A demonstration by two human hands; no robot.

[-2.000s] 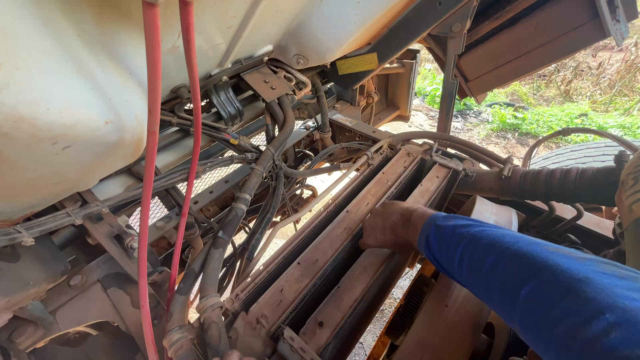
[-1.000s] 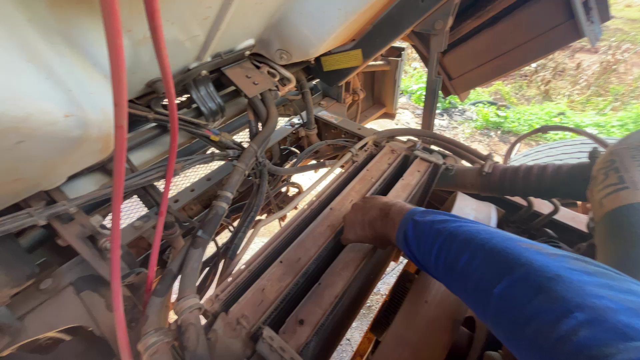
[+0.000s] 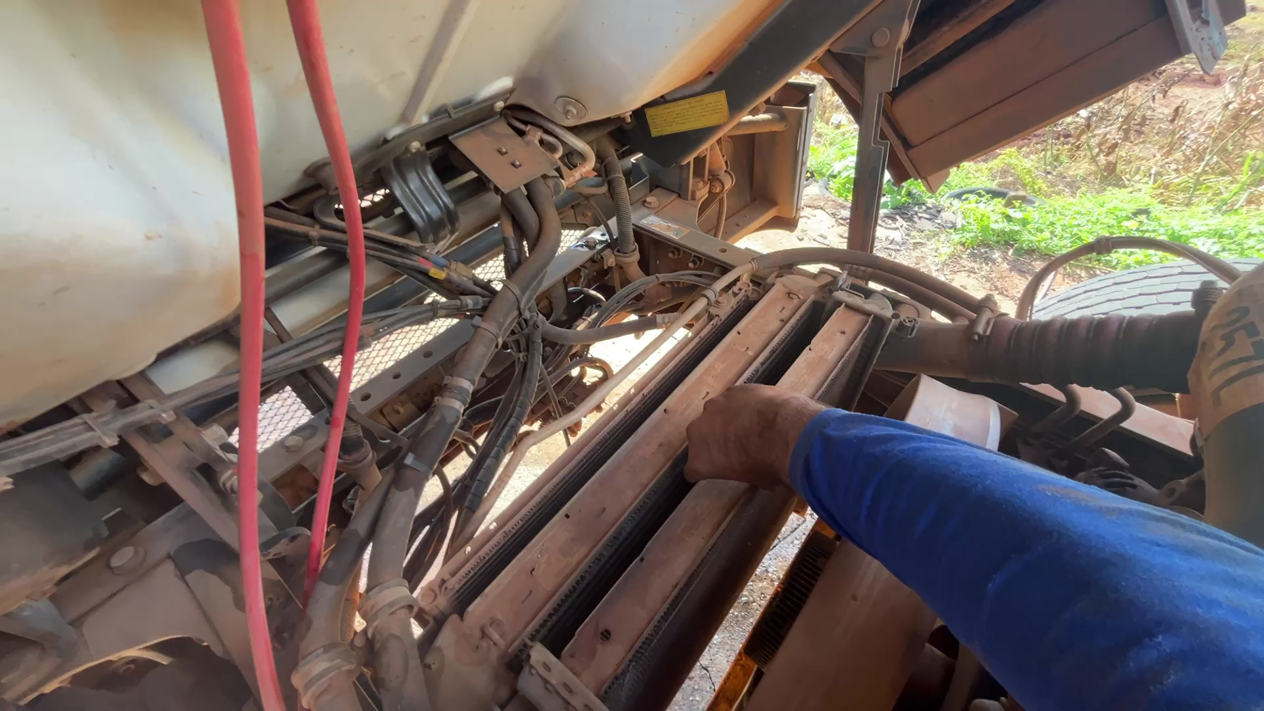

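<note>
My right hand (image 3: pixel 743 434), in a blue sleeve (image 3: pixel 997 533), lies over the gap between two dusty radiator or cooler cores. Its back faces up, and its fingers are curled down and hidden, so whether they grip anything cannot be told. Under the hand runs the brown top rail of the nearer core (image 3: pixel 657 588). The rail of the farther core (image 3: pixel 632 464) slants alongside, to the left of the hand. I cannot make out my left hand.
Two red hoses (image 3: pixel 249 296) hang at the left before a pale tank-like body (image 3: pixel 109 188). Dusty pipes and cables (image 3: pixel 474 365) crowd the cores' left side. A ribbed hose (image 3: pixel 1086 351) and a tyre (image 3: pixel 1126 291) are at the right.
My right hand stays at the gap between the cores, with its fingers down. The view has shifted slightly.
</note>
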